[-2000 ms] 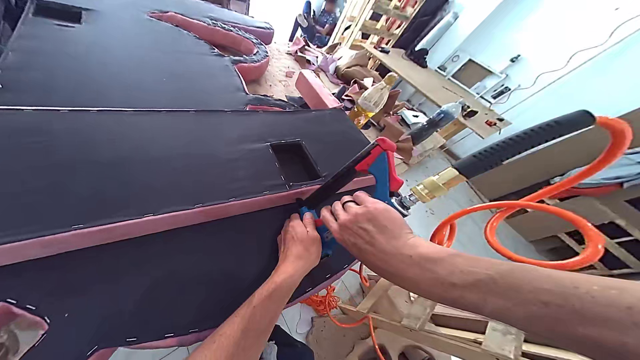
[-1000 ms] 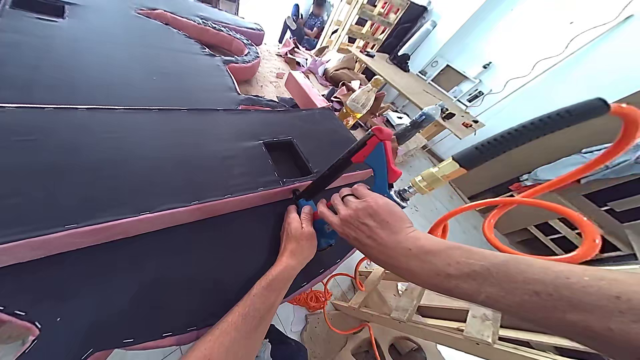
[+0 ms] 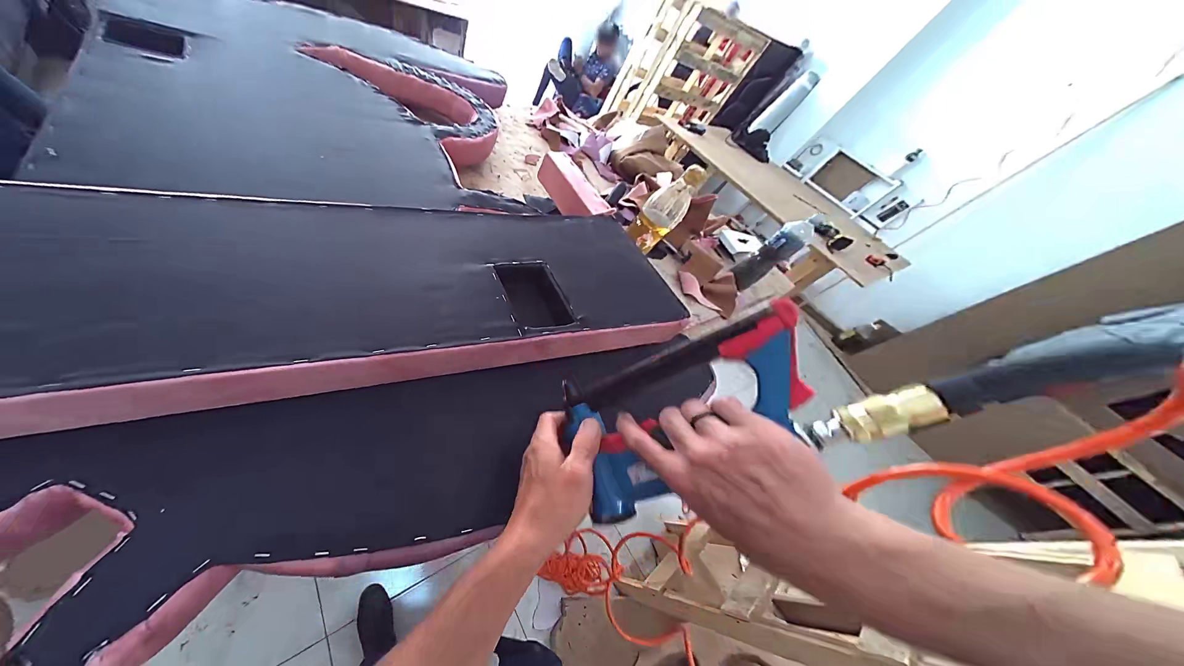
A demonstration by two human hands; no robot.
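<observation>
A blue, red and black pneumatic staple gun [image 3: 775,370] lies in both hands over black-lined upholstered panels. My left hand [image 3: 555,476] grips the blue nose end, thumb on top. My right hand [image 3: 735,462], with a dark ring, rests its fingers on the tool's body beside the red part; how firmly it grips I cannot tell. A brass coupling [image 3: 888,413] joins the gun to a hose. Beneath lies a panel [image 3: 351,481] with pink edging and staples along its border. Behind it is another panel [image 3: 324,277] with a stapled rectangular opening [image 3: 535,296].
Coiled orange air hose [image 3: 1017,472] hangs at the right and reaches the floor. Wooden frames [image 3: 740,601] stand below right. Fabric scraps [image 3: 638,153] and a plastic bottle [image 3: 668,205] lie beyond the panels, near a long wooden table [image 3: 786,190]. A person [image 3: 597,74] sits at the back.
The staple gun and both hands have moved off the pink edge of the rear panel, toward me. The black hose end by the coupling has swung lower.
</observation>
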